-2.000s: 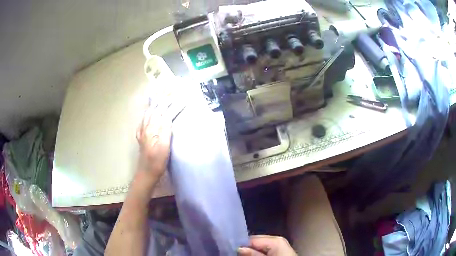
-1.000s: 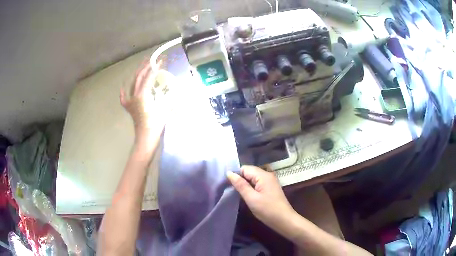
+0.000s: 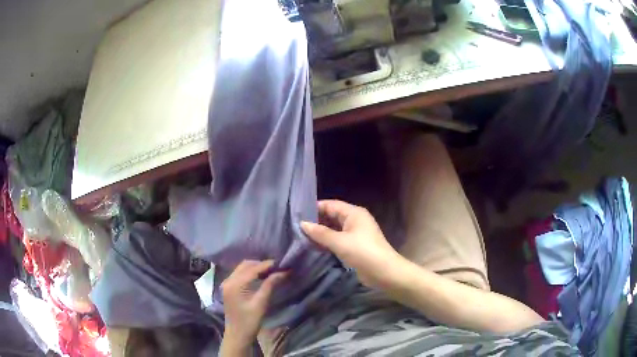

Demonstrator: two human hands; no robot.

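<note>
A grey-purple cloth panel (image 3: 258,125) runs from the needle area at the top, over the table's front edge and down to my lap. Its upper part is washed out by bright light. My right hand (image 3: 356,240) pinches the panel's right edge between thumb and fingers above my lap. My left hand (image 3: 250,296) is just below and left, its fingertips at the cloth's folded edge. The overlock machine (image 3: 349,35) shows only its lower part at the top edge; its knobs and lamp are out of view.
Snips (image 3: 494,32) lie on the cream table (image 3: 150,84), right of the machine. Long blue-purple cloth (image 3: 569,104) hangs over the table's right end. A blue-grey cloth bundle (image 3: 594,258) is at lower right. Bagged red and white materials (image 3: 63,279) stand at left.
The view has tilted down. My left hand has left the table by the machine and come down to the cloth over my lap. My right hand still pinches the panel's edge, further down.
</note>
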